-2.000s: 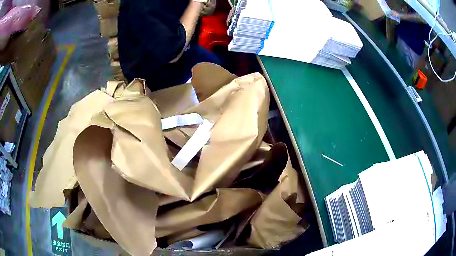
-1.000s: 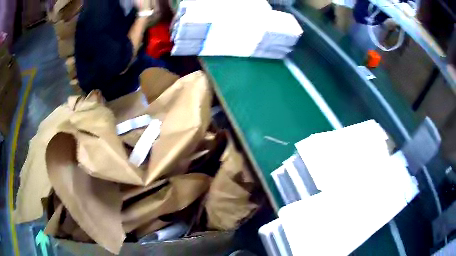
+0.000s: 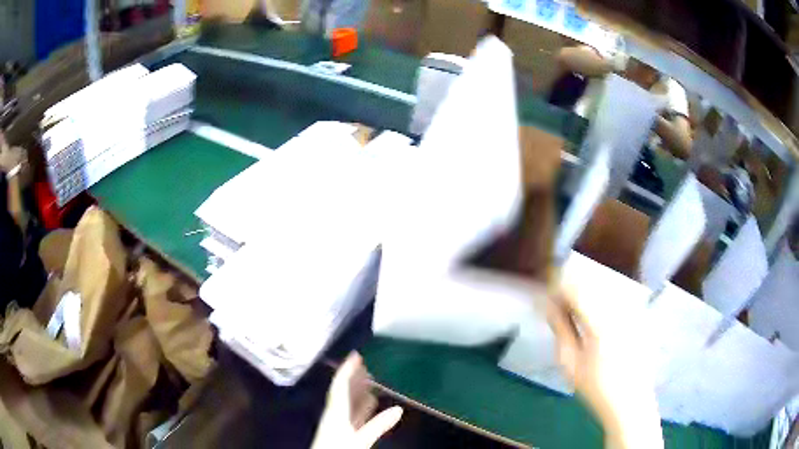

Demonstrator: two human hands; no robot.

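An opened box [image 3: 438, 302], white outside and brown inside with its lid flap upright, stands on the green bench in front of me, blurred. My right hand [image 3: 574, 338] is at its near right edge, fingers on the board. My left hand [image 3: 355, 408] is low at the bench edge, bare, fingers apart, touching no box. A stack of blanks [image 3: 289, 254] lies left of the opened box, thick and slanting over the bench edge. More opened boxes [image 3: 727, 368] stand in a row at the right with flaps up.
Crumpled brown wrapping paper [image 3: 105, 307] with a white strip fills the lower left beside the bench [image 3: 166, 197]. Another stack of blanks [image 3: 118, 123] is at the far left. An orange object [image 3: 344, 41] is beyond the bench. People's arms show at the upper right and left edge.
The view has swung right, bringing in the row of opened boxes. Both my hands have come into view, the right one at an opened box. The waste paper and stacks now sit further left.
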